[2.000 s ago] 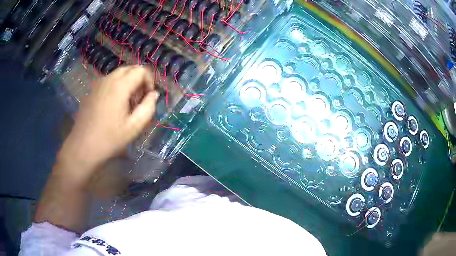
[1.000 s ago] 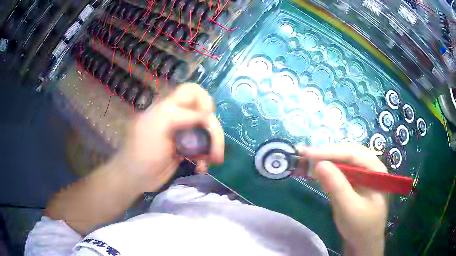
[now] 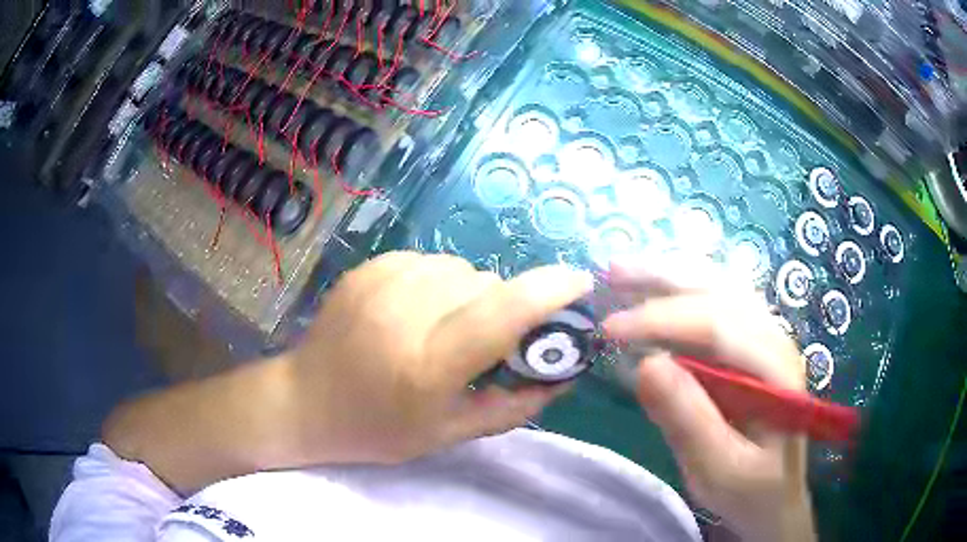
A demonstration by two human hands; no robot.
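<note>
My left hand (image 3: 424,349) is shut on a small round component (image 3: 552,354), whose black rim, pale ring and round centre face up. My right hand (image 3: 721,371) holds a red-handled tool (image 3: 763,400) at the right edge of the component. The tool's tip is blurred and partly hidden by my fingers. The clear round-pocket tray (image 3: 657,138) lies beyond my hands, with several black-and-white discs (image 3: 795,283) in its right end. The source tray (image 3: 228,259) at left holds black discs (image 3: 284,203) on edge in rows, with thin red wires.
Stacked clear trays (image 3: 891,95) run along the upper right, under glare. More clear layered trays (image 3: 117,64) stand at the upper left. Yellow tape (image 3: 763,79) edges the green mat (image 3: 922,349). A white round object is cut off at the far right.
Both hands have come together over the near edge of the round-pocket tray. A second ago my left hand, holding a dark component, was farther left. The view has shifted slightly.
</note>
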